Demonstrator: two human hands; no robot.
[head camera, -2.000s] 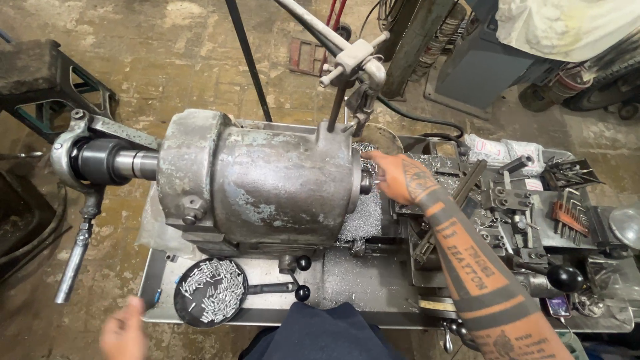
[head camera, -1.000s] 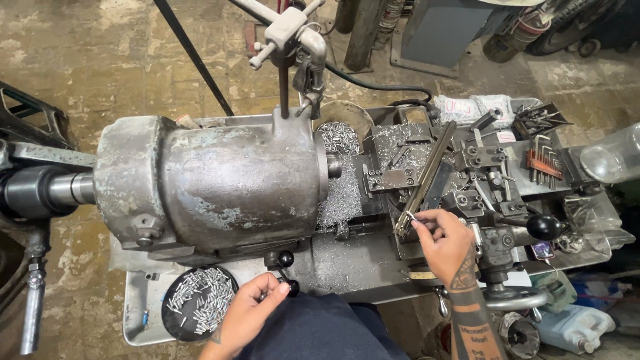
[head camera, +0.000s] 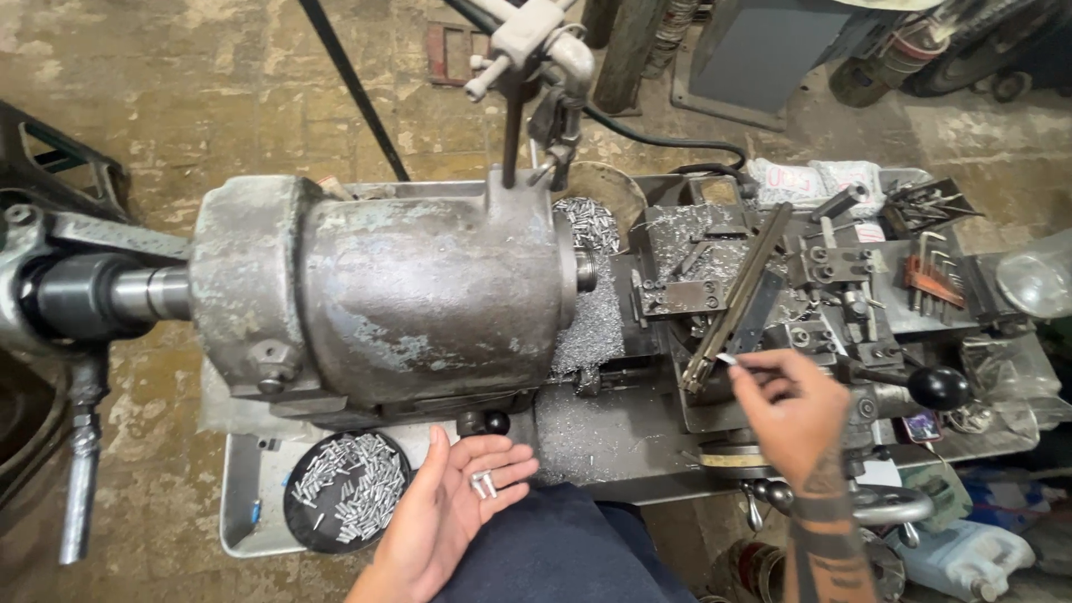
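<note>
My left hand (head camera: 456, 502) is palm up with fingers extended, and a few small metal pins (head camera: 483, 483) lie on it. Between the thumb and fingers of my right hand (head camera: 787, 410) is one small shiny metal pin (head camera: 726, 358), held at the lower end of a long slotted metal bar (head camera: 737, 301). That bar lies at a slant across the lathe's tool slide. Left of my left hand, a round black pan (head camera: 293, 511) holds many similar pins. The lathe headstock (head camera: 419, 293) is above my left hand, its spindle nose (head camera: 586, 270) facing the tooling.
Metal chips (head camera: 590, 335) cover the bed beside the spindle. Behind it stands a round container (head camera: 624, 188) with more pins. Hex keys in an orange holder (head camera: 938, 280), a black ball-ended lever (head camera: 938, 388) and a handwheel (head camera: 896, 507) are at the right. A lever with a black knob (head camera: 496, 423) sits below the headstock.
My right hand has moved from the spindle nose to the slotted bar. My left hand has come in from the lower left and turned palm up, now showing pins.
</note>
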